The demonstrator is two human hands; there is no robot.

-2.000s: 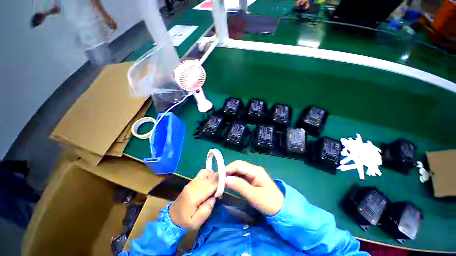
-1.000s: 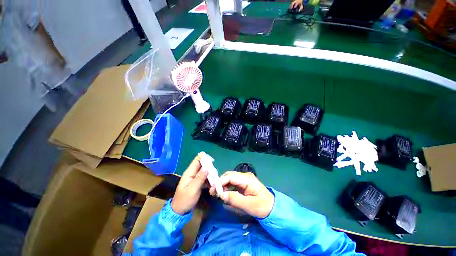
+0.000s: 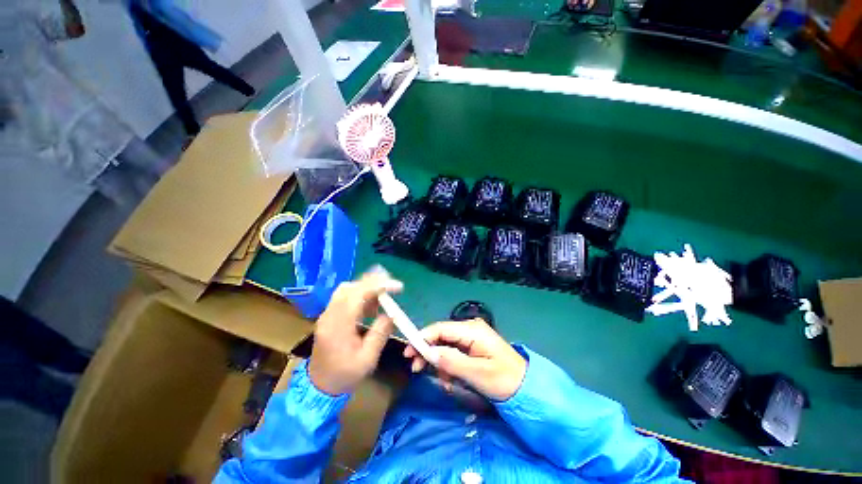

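A narrow white strip-like piece (image 3: pixel 406 326) is held slantwise between my hands; it may be the white ring seen edge-on, I cannot tell. My right hand (image 3: pixel 473 357) pinches its lower end between thumb and fingers. My left hand (image 3: pixel 348 333) is at its upper end with the fingers apart and slightly blurred; whether it grips the piece is unclear. A dark round coil (image 3: pixel 472 310) lies at the bench edge behind my right hand. Several black units (image 3: pixel 508 251) stand in two rows on the green bench (image 3: pixel 529 326), beside a loose pile of white strips (image 3: pixel 693 286).
A blue tape dispenser (image 3: pixel 323 255), a cream tape roll (image 3: pixel 281 233) and a pink fan (image 3: pixel 367 134) are at the left. Flat cardboard (image 3: pixel 194 213) lies beyond them, above a large open carton (image 3: pixel 142 397). More black units (image 3: pixel 711 381) and a small carton (image 3: pixel 841 321) stand right. A person (image 3: pixel 180 57) is in the aisle.
The white ring seen open two seconds ago now shows as a narrow straight shape. My left hand has opened and moved slightly up and left. The dark coil has come into view.
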